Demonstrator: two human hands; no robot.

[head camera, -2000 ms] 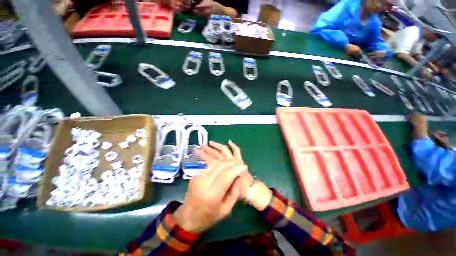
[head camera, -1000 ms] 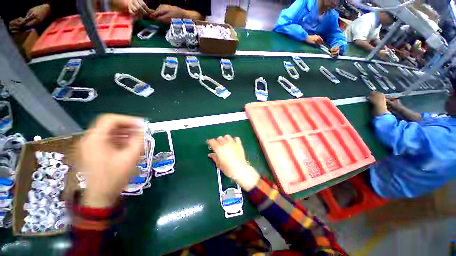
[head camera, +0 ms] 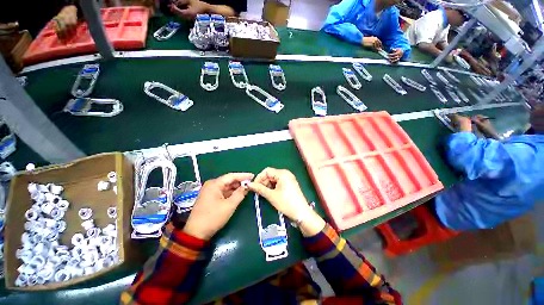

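Note:
My left hand (head camera: 216, 202) and my right hand (head camera: 280, 192) meet at the fingertips above the bench. They hold a small white fitting (head camera: 245, 184) between them, mostly covered by the fingers. A white oval frame (head camera: 274, 234) with a blue band lies on the green bench below my right hand, its upper end hidden by the hand. The open cardboard box (head camera: 124, 202) of white fittings (head camera: 53, 253) is at the left. Stacked oval frames (head camera: 151, 202) stand between the box and my left hand, with another frame (head camera: 187, 192) beside them.
A salmon-red compartment tray (head camera: 368, 164) lies right, with small reddish bits in two near compartments. Beyond the pale strip, oval frames (head camera: 169, 96) lie scattered on the green belt. A metal upright (head camera: 39, 113) stands left. A person in blue (head camera: 486, 179) sits at right; others sit across.
My left hand has come from the cardboard box to meet my right hand. The fitting is now between their fingertips. The view has shifted, bringing more of the box into the picture.

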